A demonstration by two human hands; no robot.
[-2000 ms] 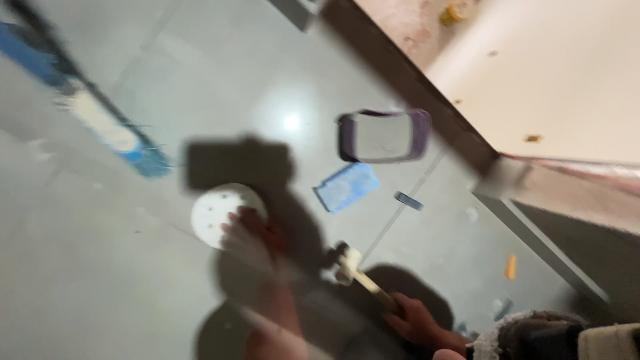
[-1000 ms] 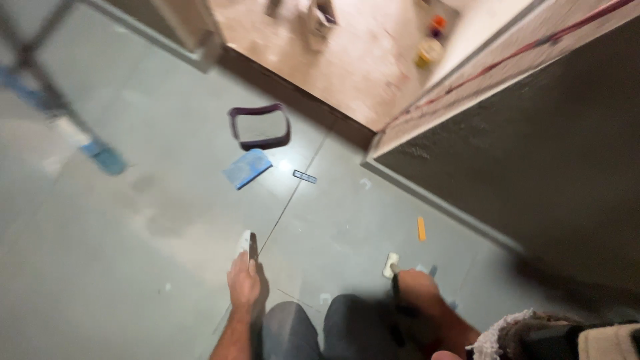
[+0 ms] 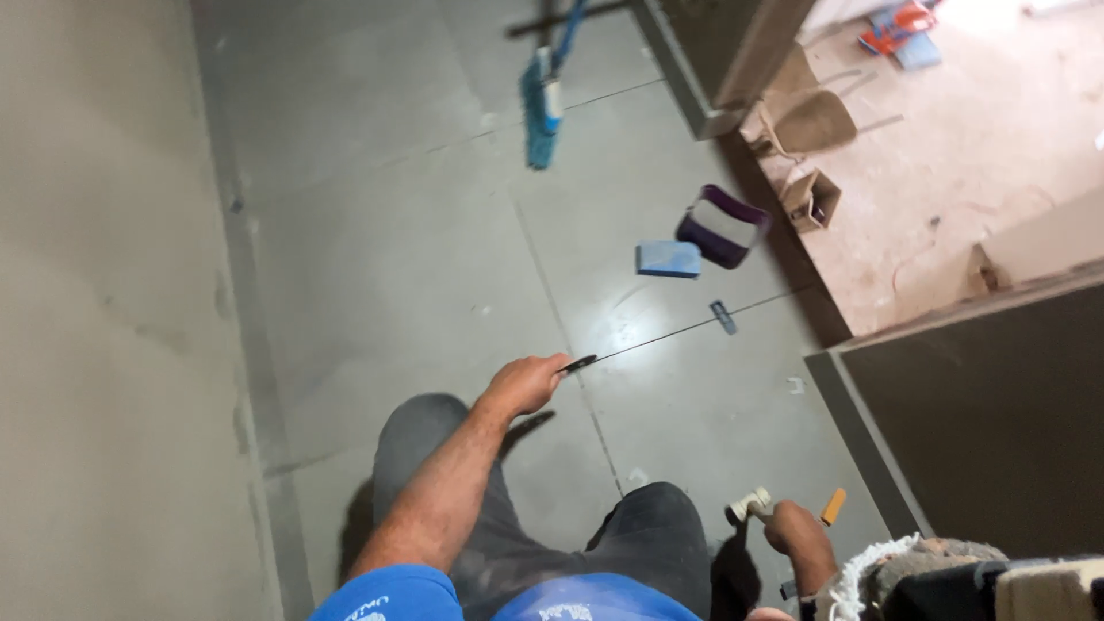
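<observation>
My left hand (image 3: 528, 385) is closed on a thin dark flat tool (image 3: 578, 364), whose tip lies over a joint between grey floor tiles. Low at the right, my right hand (image 3: 789, 528) grips the handle of a mallet with a pale head (image 3: 749, 504). Ahead on the floor lie a light blue block (image 3: 668, 259), a dark purple-rimmed object (image 3: 723, 226) with a pale middle, and a small dark slotted piece (image 3: 723, 316) across the joint. My knees are on either side of another tile joint.
A broom with teal bristles (image 3: 539, 112) is at the top. An orange strip (image 3: 833, 506) lies beyond my right hand. A wall (image 3: 112, 302) stands at left. Through the doorway at right are a chair (image 3: 811, 122) and an open cardboard box (image 3: 811, 200).
The white perforated disc under my left hand two seconds ago is out of sight; that hand now holds a thin tool. The mallet remains in my right hand. The view has turned strongly.
</observation>
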